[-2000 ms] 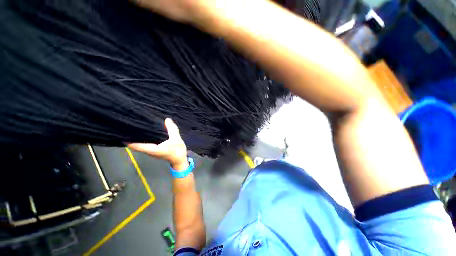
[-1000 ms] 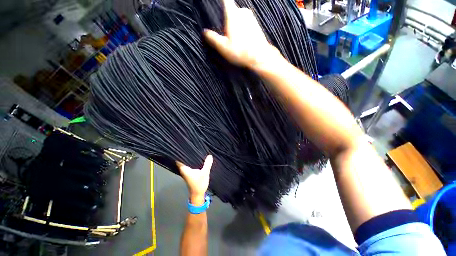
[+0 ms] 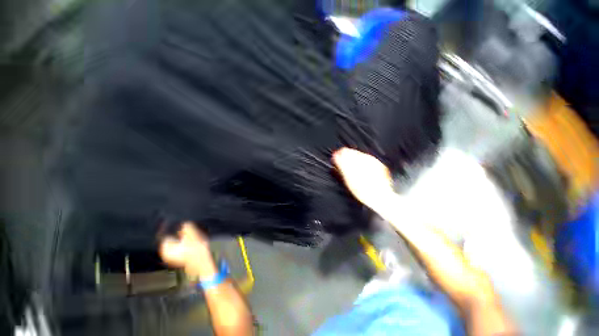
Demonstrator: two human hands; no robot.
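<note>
A wide hank of black cables (image 3: pixel 197 125) fills the upper left and middle of the motion-blurred view. Its cut ends hang near the lower middle. My left hand (image 3: pixel 187 251), with a blue wristband, is curled at the lower left edge of the hank. My right hand (image 3: pixel 363 176) is at the right part of the hank, over the cables; its fingers are blurred and partly hidden, so its grip cannot be told. More black cables (image 3: pixel 400 85) hang just beyond it.
A blurred rack frame (image 3: pixel 148 281) stands at the lower left. Yellow floor lines (image 3: pixel 245 259) show below the cables. An orange-brown board (image 3: pixel 565 138) and a blue round bin (image 3: pixel 584 239) are at the right. A white surface (image 3: pixel 473 197) lies beneath my right forearm.
My right hand has moved from the top of the hank down to its right part. My left hand has moved left and curled more. The hank appears shifted down and left as the view moved.
</note>
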